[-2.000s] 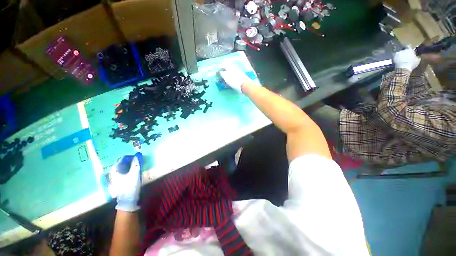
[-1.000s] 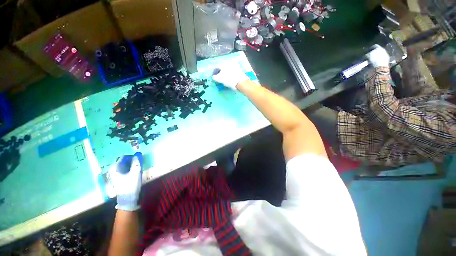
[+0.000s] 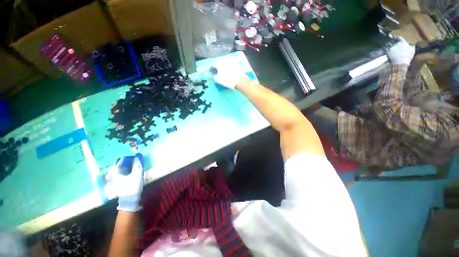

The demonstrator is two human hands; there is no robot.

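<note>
A loose heap of small black plastic parts (image 3: pixel 153 105), some cross-shaped, lies on the turquoise mat (image 3: pixel 186 145), with a silvery patch of small metal parts (image 3: pixel 185 88) at its right. My left hand (image 3: pixel 126 183), in a white glove with blue fingertips, is curled at the mat's near edge, below the heap. A tiny piece (image 3: pixel 133 145) shows just beyond its fingertips; whether it is held is unclear. My right hand (image 3: pixel 228 75), in a white glove, is at the mat's far right with a small dark part (image 3: pixel 214 71) at its fingertips.
A blue bin (image 3: pixel 118 80) of dark parts and cardboard boxes (image 3: pixel 60 32) stand behind the heap, beside a metal post (image 3: pixel 182 35). Metal bars (image 3: pixel 298 68) and red-wired discs (image 3: pixel 277 20) lie right. A worker in plaid (image 3: pixel 402 108) handles a white bar (image 3: pixel 369 69).
My right hand has shifted slightly left, and a dark part now shows at its fingertips. My left hand has barely moved. The neighbour's gloved hand moved left, then back right.
</note>
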